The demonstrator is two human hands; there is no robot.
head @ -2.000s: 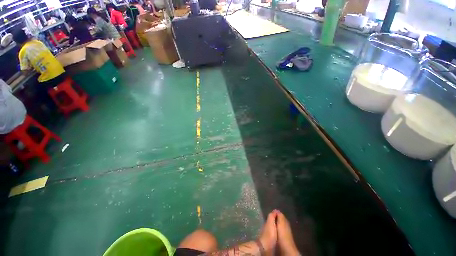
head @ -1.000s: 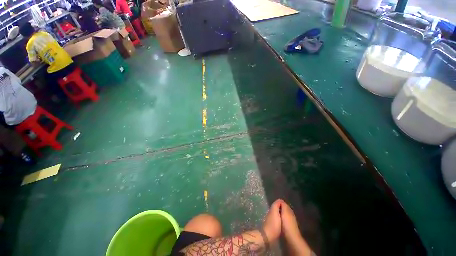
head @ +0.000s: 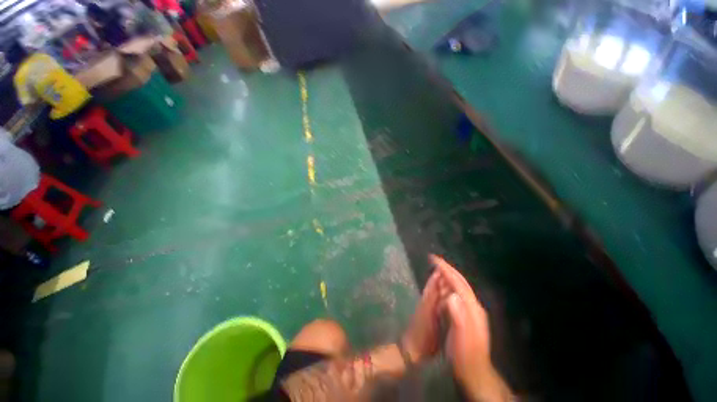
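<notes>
My left hand [head: 427, 316] and my right hand [head: 468, 323] are upright at the bottom centre, palms facing and almost pressed together. Both look bare, flat and empty, a little blurred. My left forearm is tattooed. Several round white units with clear upper walls stand in a row on the green bench at the right: a far one [head: 586, 82], a middle one [head: 664, 137] and one cut off by the right edge [head: 707, 228]. My hands are left of the bench edge, away from the units.
The green bench [head: 542, 133] runs along the right; a dark crumpled bundle [head: 470, 35] lies on it. A lime-green bucket [head: 224, 361] is beside my knee. Red stools [head: 55, 208], a seated person in yellow [head: 55, 86], cartons [head: 240, 35] and a dark box [head: 310, 31] are further off.
My hands have risen in the picture and parted slightly, having been pressed together lower down. The view has shifted a little, so the units and bundle appear higher.
</notes>
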